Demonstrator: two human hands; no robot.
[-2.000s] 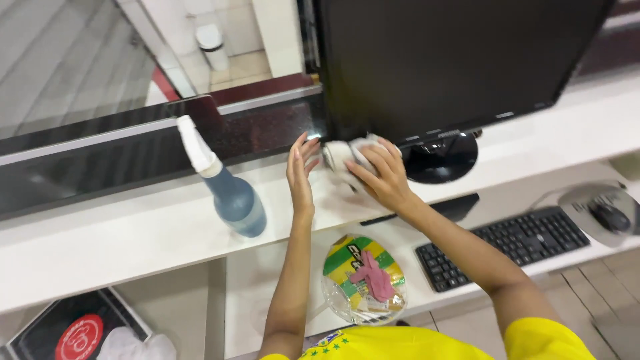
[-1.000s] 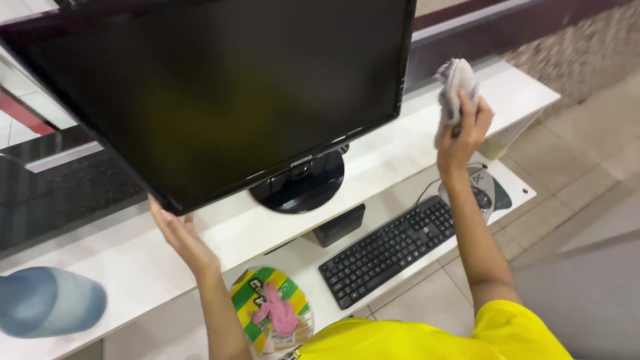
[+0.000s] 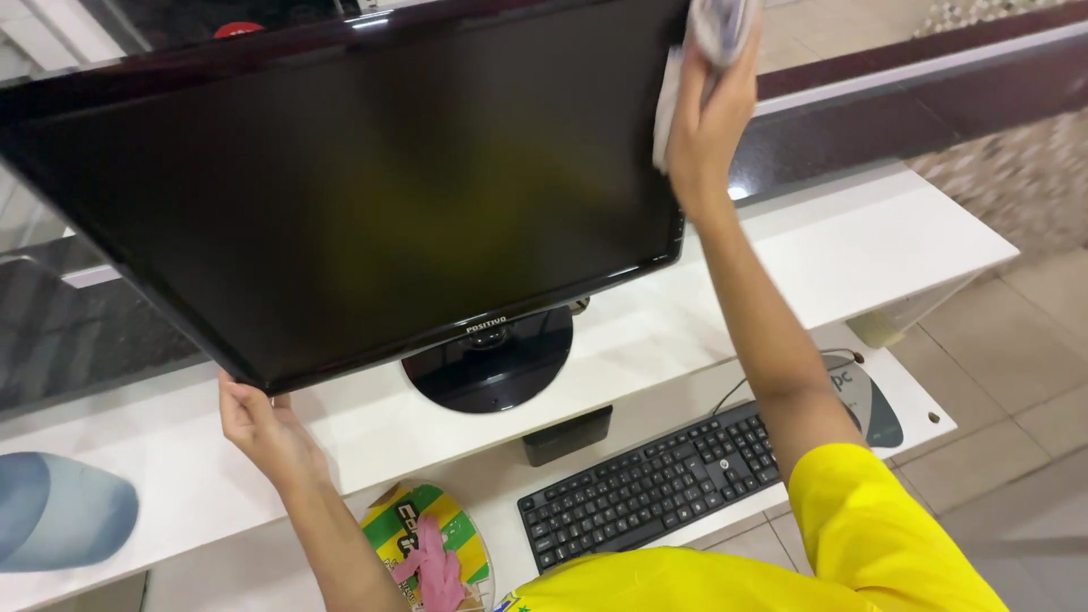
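A black computer monitor point(image 3: 408, 195) stands tilted in view on a white shelf, on its round glossy base point(image 3: 493, 365). My left hand point(image 3: 263, 425) grips the monitor's lower left corner, fingers partly behind it. At the upper right edge of the screen, my right hand point(image 3: 710, 127) holds a bunched whitish cloth point(image 3: 721, 30), part of which lies along the frame. The cloth's upper end is cut off by the view. At the far left of the shelf is a blue bottle point(image 3: 68, 510), only partly in view.
Below the white shelf point(image 3: 858, 246) lie a black keyboard point(image 3: 654, 489), a mouse pad point(image 3: 884, 408) and a small black box point(image 3: 568, 433). A green and yellow round item point(image 3: 463, 518) carries a pink piece point(image 3: 435, 565). A dark stone ledge point(image 3: 850, 127) runs behind the monitor.
My right hand has moved with the cloth from beside the monitor to its upper right edge. My left hand stays at the lower left corner, where it was a second ago.
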